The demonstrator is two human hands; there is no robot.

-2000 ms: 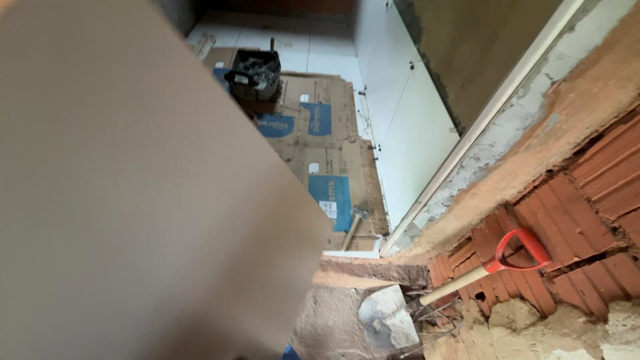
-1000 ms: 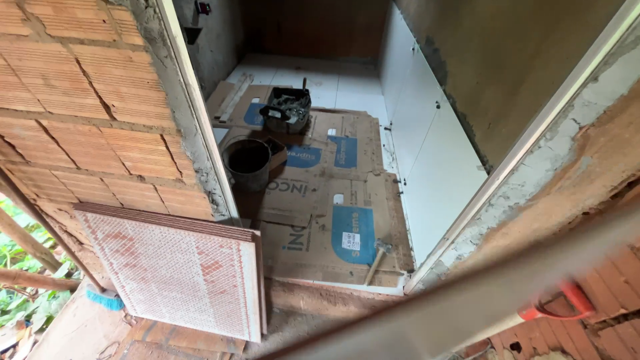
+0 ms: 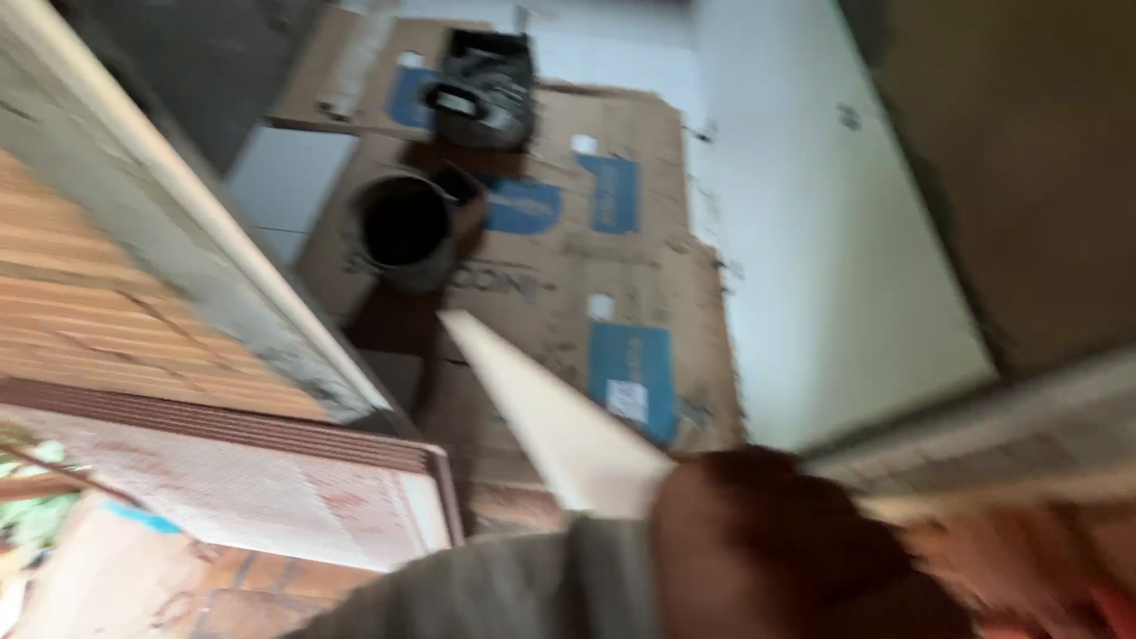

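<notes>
My left hand (image 3: 785, 546), in a light grey sleeve that comes in from the bottom left, is closed on a pale flat piece (image 3: 564, 408), seen narrow and blurred, possibly a tile on edge. The piece points away over the cardboard (image 3: 532, 355) that covers part of the floor. Beyond its tip stands a dark round bucket (image 3: 408, 222). Farther back is a black container (image 3: 488, 89) with grey contents that I cannot make out. My right hand is not in view.
A doorway frame (image 3: 213, 257) and brick wall (image 3: 115, 302) bound the left side. Stacked tiles (image 3: 231, 479) lean there. White wall tiles (image 3: 808, 266) line the right side inside. A red thing (image 3: 1114, 608) is at the bottom right corner.
My left hand has come into view at the bottom, holding the pale piece. The large plain surface at the left two seconds ago no longer blocks the doorway. The view has moved and is blurred.
</notes>
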